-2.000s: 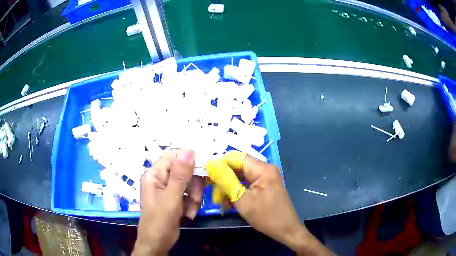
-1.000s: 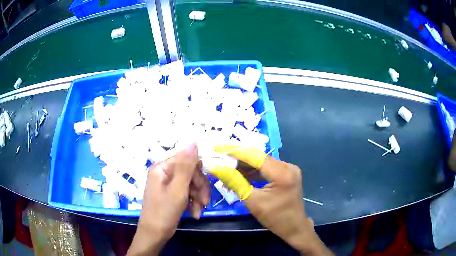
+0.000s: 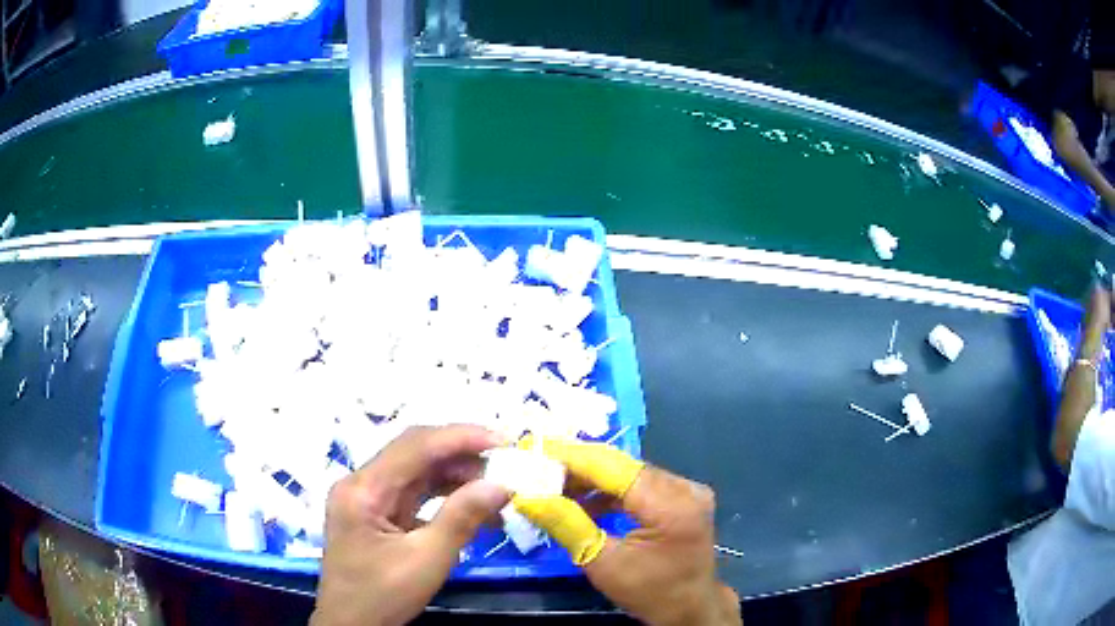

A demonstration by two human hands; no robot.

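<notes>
A blue tray (image 3: pixel 120 404) lies on the bench, heaped with white plastic parts (image 3: pixel 367 330), many with thin stems. My left hand (image 3: pixel 410 514) is bare and holds one white part (image 3: pixel 523 472) between thumb and fingers over the tray's front edge. My right hand (image 3: pixel 624 508), with yellow finger cots on thumb and finger, grips the same part from the other side. The held part is overexposed, so its details and any stem are unclear. Another white part lies in the tray just below the hands.
White parts lie on the bench at right (image 3: pixel 916 413). Loose pins lie at left (image 3: pixel 67 330). A pale rail and a green belt (image 3: pixel 550 147) run behind, with a silver post (image 3: pixel 382 110). More blue trays (image 3: pixel 245 47) stand beyond the belt and far right, near another person's arm (image 3: pixel 1081 379).
The view has tilted up, so the tray and bench sit lower. Parts on the belt have moved left. Both hands still hold a white part, now with the left fingers curled around it.
</notes>
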